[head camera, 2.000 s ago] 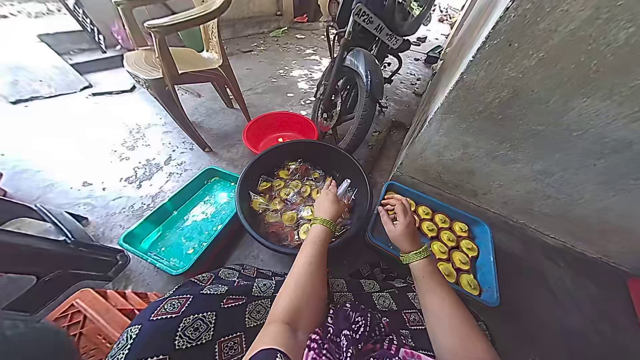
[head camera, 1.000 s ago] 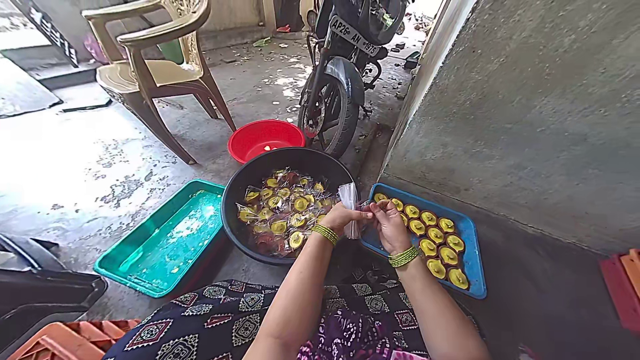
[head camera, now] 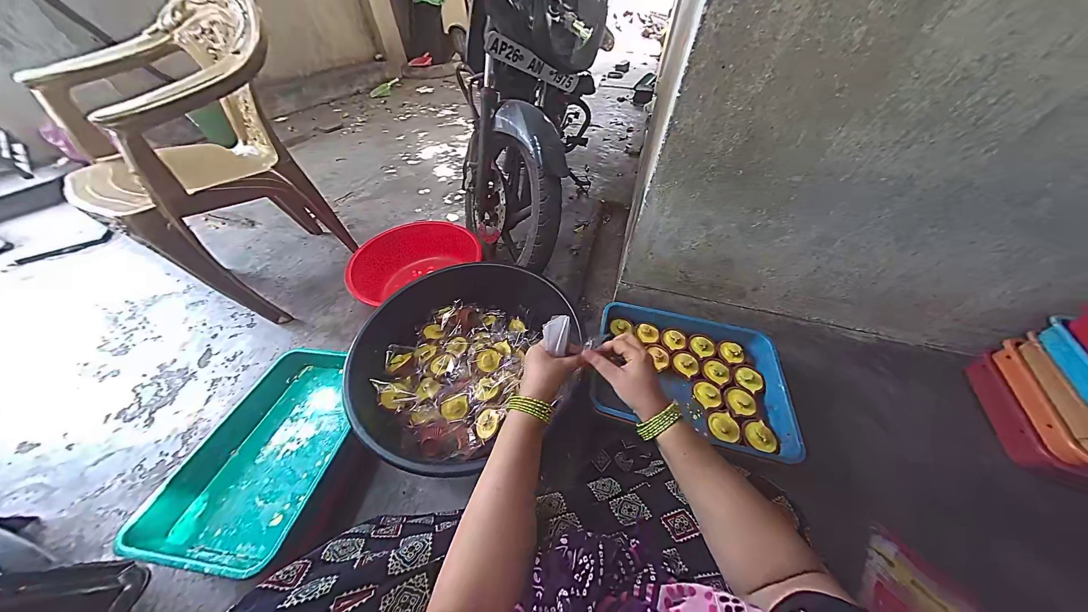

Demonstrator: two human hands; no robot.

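My left hand [head camera: 546, 374] grips a bundle of clear plastic bags [head camera: 556, 335] above the right edge of a large black tub [head camera: 365, 425]. My right hand [head camera: 627, 370] touches it, thumb and fingertips pinched on thin clear plastic near the bags' edge. Inside the tub lie many clear-wrapped small clay lamps with yellow filling [head camera: 488, 360]. To the right, unwrapped clay lamps with yellow filling [head camera: 716, 371] stand in rows on a blue plastic tray [head camera: 786, 399], partly behind my right hand and forearm.
A green plastic tray [head camera: 136, 535] lies at the left. Beyond the tub are a red basin [head camera: 361, 276], a tan plastic chair [head camera: 195, 170] and a parked motorcycle [head camera: 527, 136]. A concrete wall [head camera: 867, 170] rises at the right, with stacked coloured trays [head camera: 1028, 399] near it.
Two seconds ago my left hand was over the wrapped lamps inside the tub and my right hand was at the blue tray. Both hands have come together at the plastic bags.
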